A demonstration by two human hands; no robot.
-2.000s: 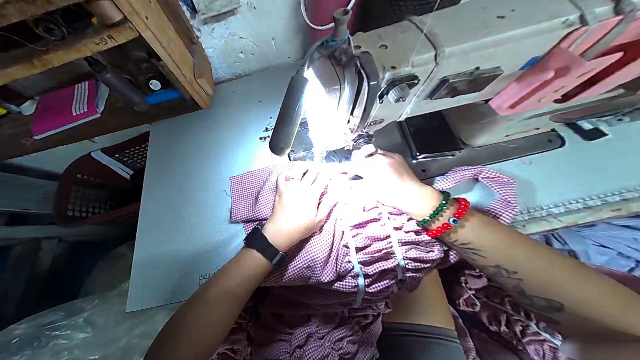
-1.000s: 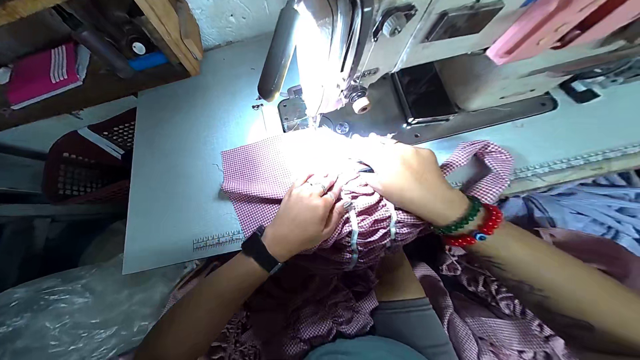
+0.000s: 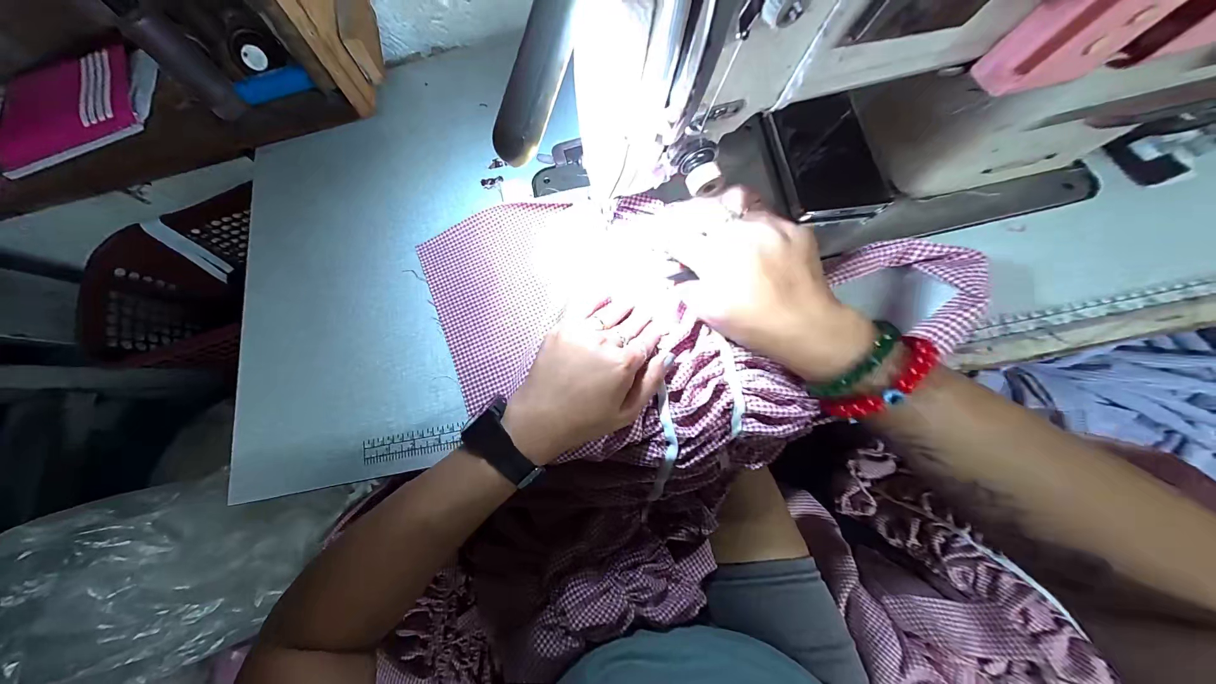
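Note:
Red-and-white gingham fabric (image 3: 494, 304) lies on the sewing machine's table, its upper edge under the brightly lit needle area (image 3: 608, 180). My left hand (image 3: 589, 375), with a black watch at the wrist, lies on the fabric with bent fingers, beside gathered folds crossed by pale strips. My right hand (image 3: 760, 275), wearing green and red bead bracelets, is on the bunched cloth just right of the needle area; glare hides its fingertips, so its grip is unclear. A narrow gingham strip (image 3: 959, 275) loops out beyond the right wrist. More gathered fabric hangs over my lap.
The sewing machine's body (image 3: 950, 123) spans the upper right. A wooden shelf (image 3: 351, 57) with a pink notebook (image 3: 76, 114) is at upper left, above a dark red plastic basket (image 3: 161, 304). Clear plastic (image 3: 142, 560) lies lower left, and bluish cloth (image 3: 1130, 389) at right.
My left hand has drawn back from the needle area since two seconds ago, and more flat gingham shows to its left. The view has moved closer to the machine.

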